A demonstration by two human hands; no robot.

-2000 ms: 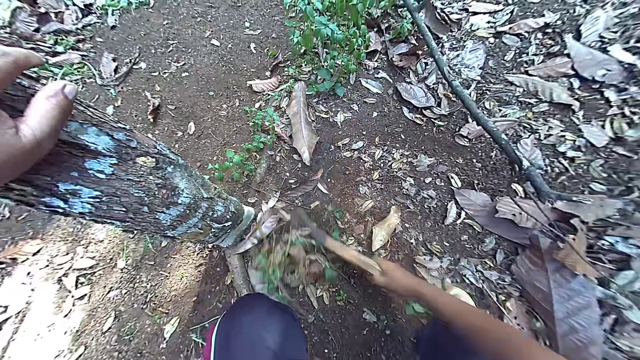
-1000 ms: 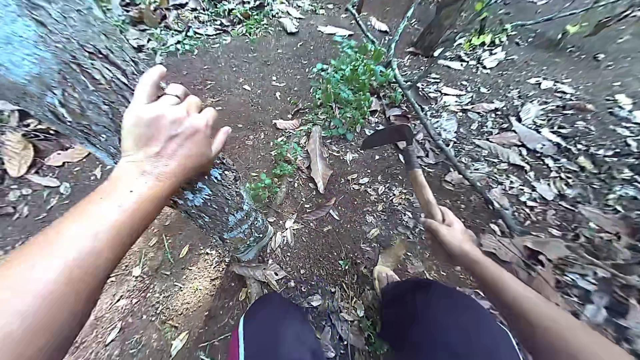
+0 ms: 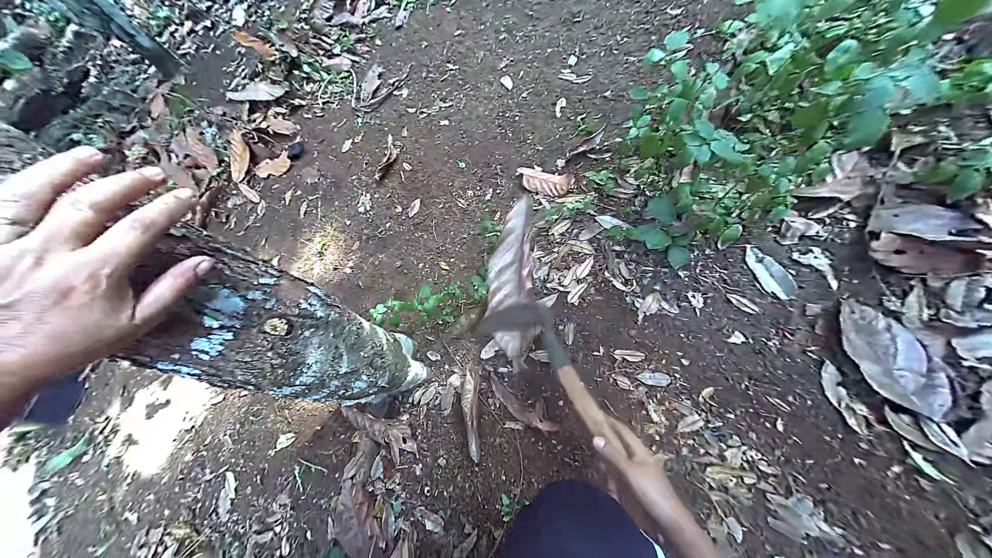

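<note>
My left hand (image 3: 93,263), its fingers apart, lies against or just over the bark of a tree trunk (image 3: 271,333) with pale blue-white lichen patches; exact contact cannot be told. My right hand (image 3: 632,465) grips the wooden handle (image 3: 581,399) of a small hand tool with a curved metal blade (image 3: 513,318), blurred by motion. The blade is over a long dry brown leaf (image 3: 511,263), to the right of the trunk's base; whether they touch cannot be told.
Leafy green plants (image 3: 721,139) grow at the upper right. Large dry leaves (image 3: 899,356) cover the soil on the right. Small green weeds (image 3: 434,304) stand beside the trunk's base. My knee (image 3: 577,523) shows at the bottom edge.
One second ago the blade was raised near the branch on the right; now it is low over the long dry leaf. My left hand has shifted left along the trunk. The view has moved.
</note>
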